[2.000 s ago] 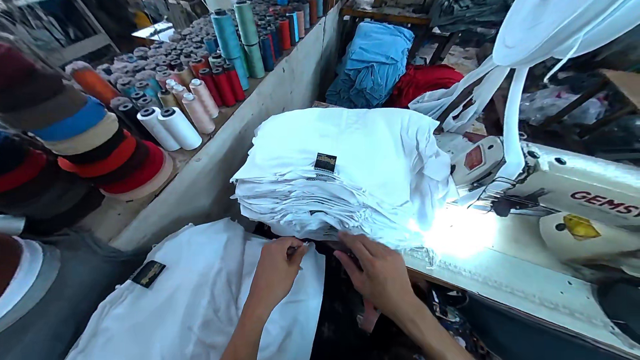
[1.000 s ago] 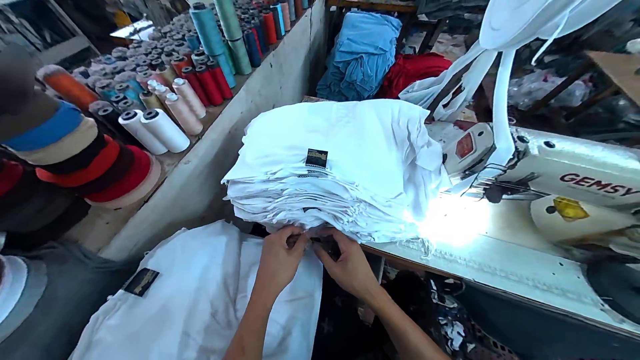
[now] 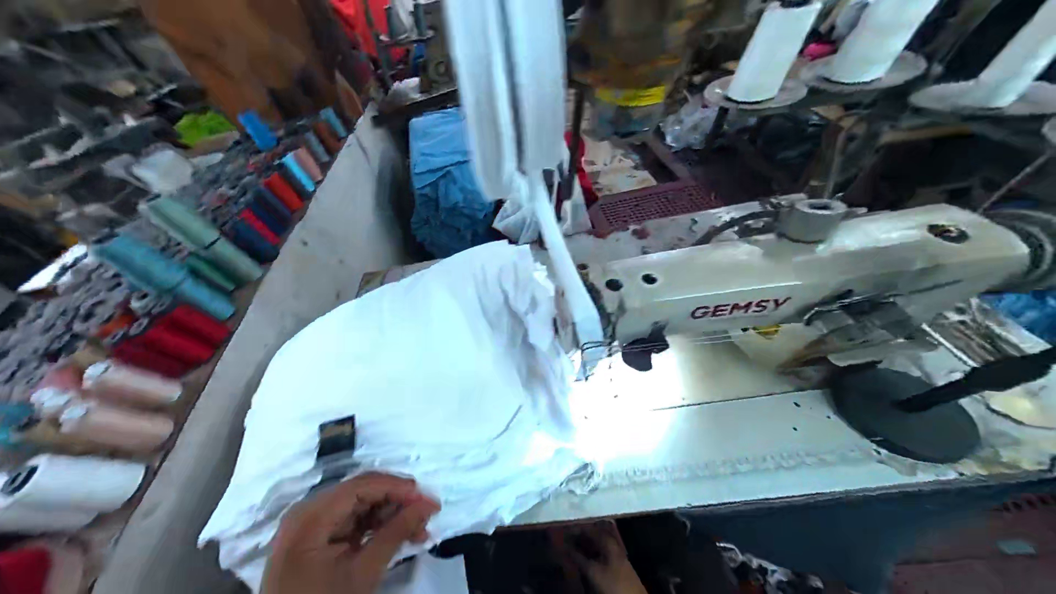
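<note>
A thick stack of white fabric pieces point(image 3: 412, 355) lies on the sewing machine's table, with a small black label point(image 3: 337, 437) near its front left. My left hand point(image 3: 355, 528) is at the stack's front edge, thumb and fingers curled together; blur hides whether cloth is pinched between them. Low in the view, below the table edge, my right hand point(image 3: 598, 553) is dark and partly cut off. A white Gemsy sewing machine point(image 3: 808, 280) stands right of the stack, its lamp lighting the bed. White fabric strips point(image 3: 516, 99) hang down to its needle area.
A low wall point(image 3: 272, 330) runs along the left, beyond it many thread spools point(image 3: 157, 280). Blue cloth point(image 3: 450, 181) is heaped behind the stack. White thread cones point(image 3: 771, 54) stand at the back right. A black round disc point(image 3: 903, 412) sits on the table's right part.
The view has swung toward the machine. My hands, close together at the stack's front edge a second ago, are now apart, the right one lower beneath the table edge.
</note>
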